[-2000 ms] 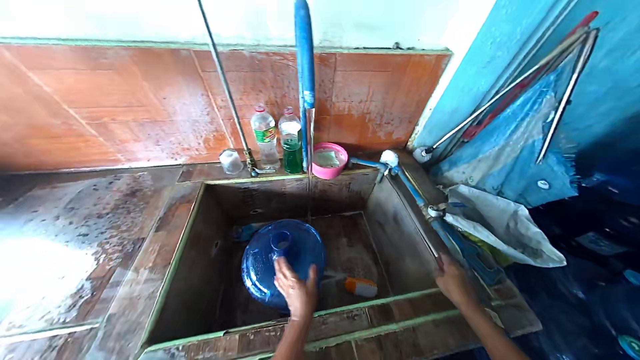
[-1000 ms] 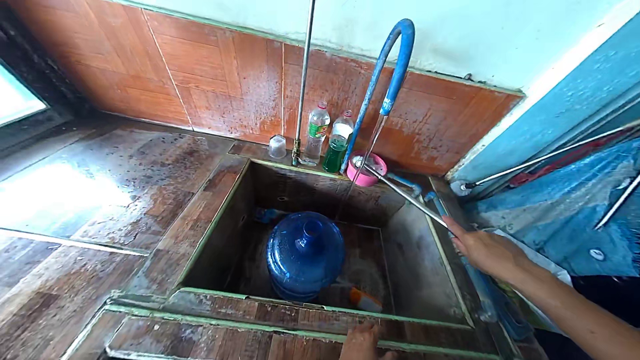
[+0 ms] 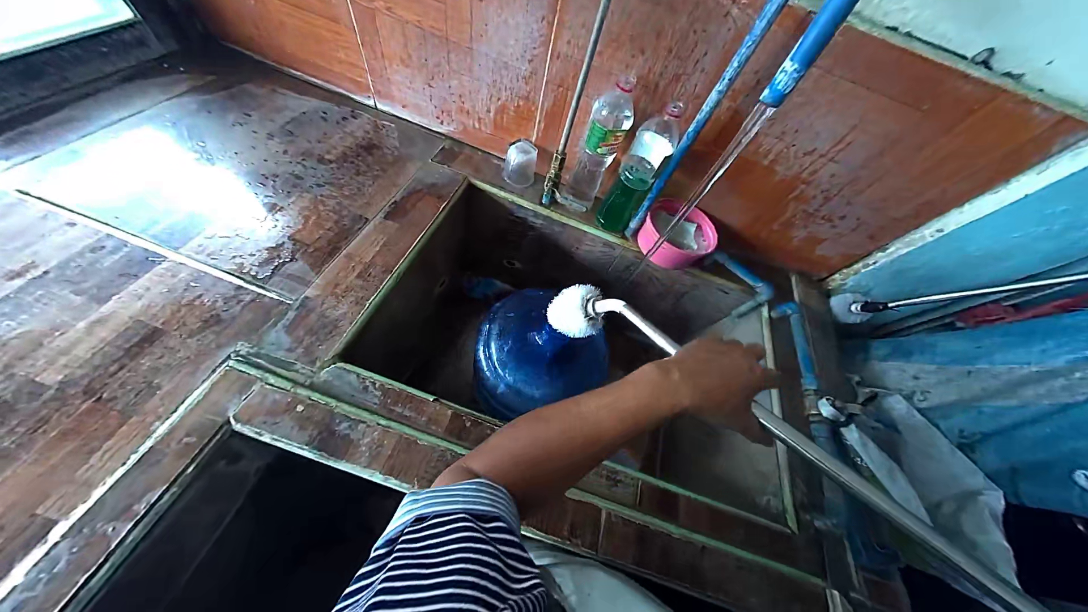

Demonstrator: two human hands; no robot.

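My left hand (image 3: 727, 387) is closed around the metal handle of a long brush (image 3: 884, 501), reaching across from the bottom middle. The brush's round white bristle head (image 3: 574, 311) is over the neck of a large blue water jug (image 3: 523, 357), which stands upright in the tiled basin (image 3: 710, 459). Whether the bristles touch the neck I cannot tell. The handle runs out of the frame at the lower right. My right hand is not in view. Water (image 3: 710, 183) streams from a blue pipe (image 3: 807, 55) above the basin.
Along the back ledge are a clear cup (image 3: 520, 163), a clear bottle (image 3: 602, 140), a bottle with green liquid (image 3: 633, 183) and a pink bowl (image 3: 677, 234). Blue pipes (image 3: 799, 340) run by the right rim. Another brush (image 3: 850, 308) leans at the right.
The brush head has moved from beside the pink bowl to over the jug's neck. My left hand now grips the handle; my right hand, on it a second ago, has left the view.
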